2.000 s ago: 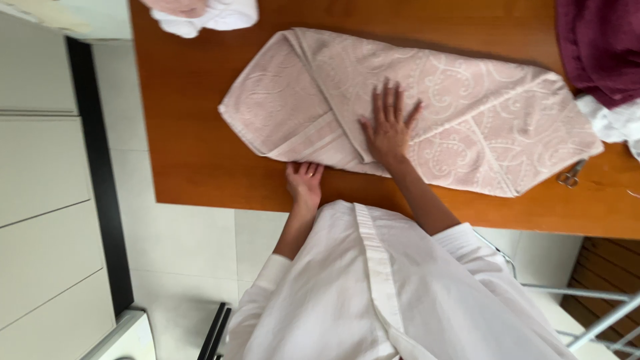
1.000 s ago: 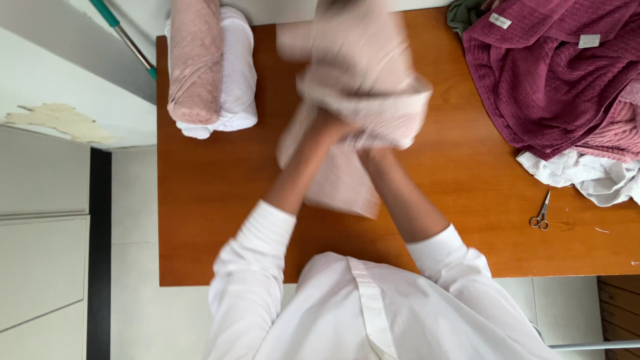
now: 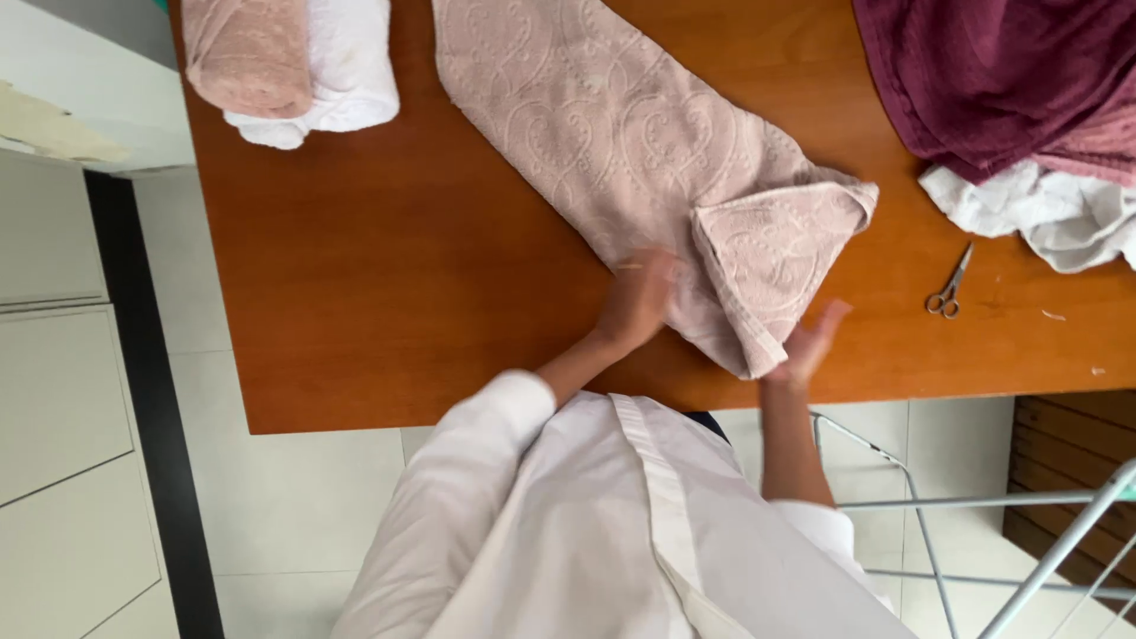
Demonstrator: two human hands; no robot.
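Note:
A pale pink embossed towel (image 3: pixel 621 133) lies slantwise on the wooden table (image 3: pixel 355 293), its near right end folded over into a triangular flap. Blurred, my left hand (image 3: pixel 641 297) rests at the towel's lower left edge, fingers bent; whether it pinches the cloth cannot be told. At the near right corner, my right hand (image 3: pixel 806 346) touches or sits partly under the fold, thumb spread away, with some fingers hidden by the cloth.
Rolled pink (image 3: pixel 248 62) and white (image 3: pixel 351 71) towels lie back left. Maroon cloth (image 3: pixel 994 80) and white cloth (image 3: pixel 1056 209) are piled back right, near small scissors (image 3: pixel 950 288). A metal rack (image 3: pixel 967 506) stands below right.
The pink towel, held up in both hands a second ago, now lies on the table with one end folded over. My hands have come down and moved apart.

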